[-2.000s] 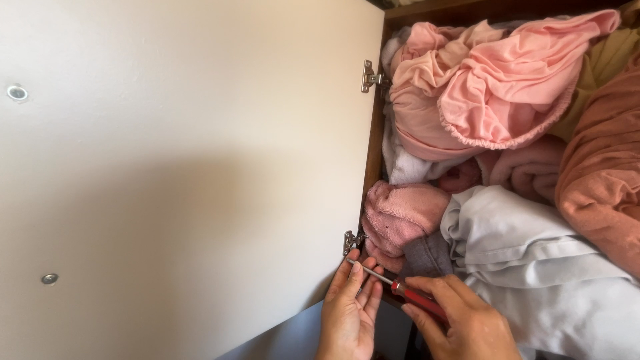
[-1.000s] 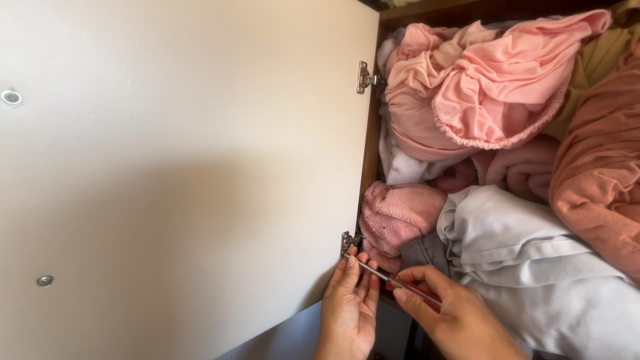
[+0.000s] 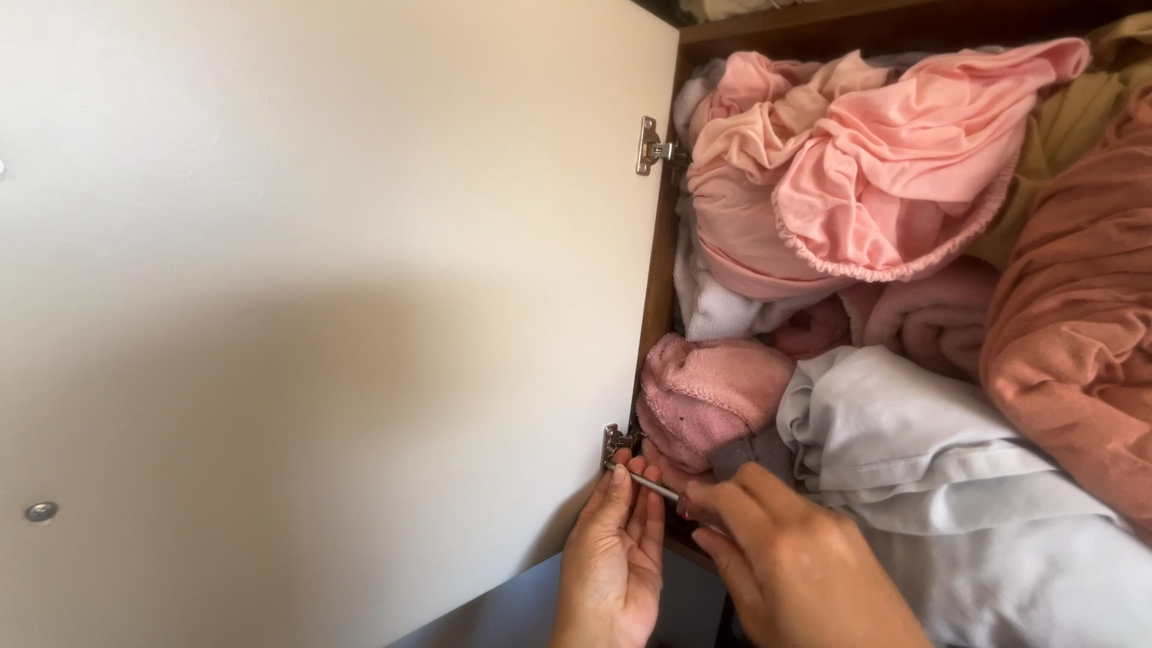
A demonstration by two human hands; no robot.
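My right hand (image 3: 783, 549) grips the handle of a screwdriver (image 3: 655, 486), most of which the fingers cover. Its metal shaft runs up and left to the lower cabinet hinge (image 3: 614, 441) on the edge of the white door (image 3: 360, 315). Just below that hinge, my left hand (image 3: 621, 549) has its thumb and fingertips around the tip end of the shaft. Whether the tip sits in a screw cannot be told. A second metal hinge (image 3: 650, 148) joins the door to the wooden cabinet frame (image 3: 662, 270) higher up.
Folded pink fabric with an elastic edge (image 3: 900, 180), a pink towel (image 3: 711, 387), pale grey cloth (image 3: 936, 459) and rust-coloured cloth (image 3: 1080, 333) fill the cabinet right of the hinges. A round metal fitting (image 3: 40, 512) sits low on the door's left part.
The right hand's hold on the screwdriver has shifted, and its fingers now hide most of the red handle that showed two seconds ago. The left hand remains by the lower hinge.
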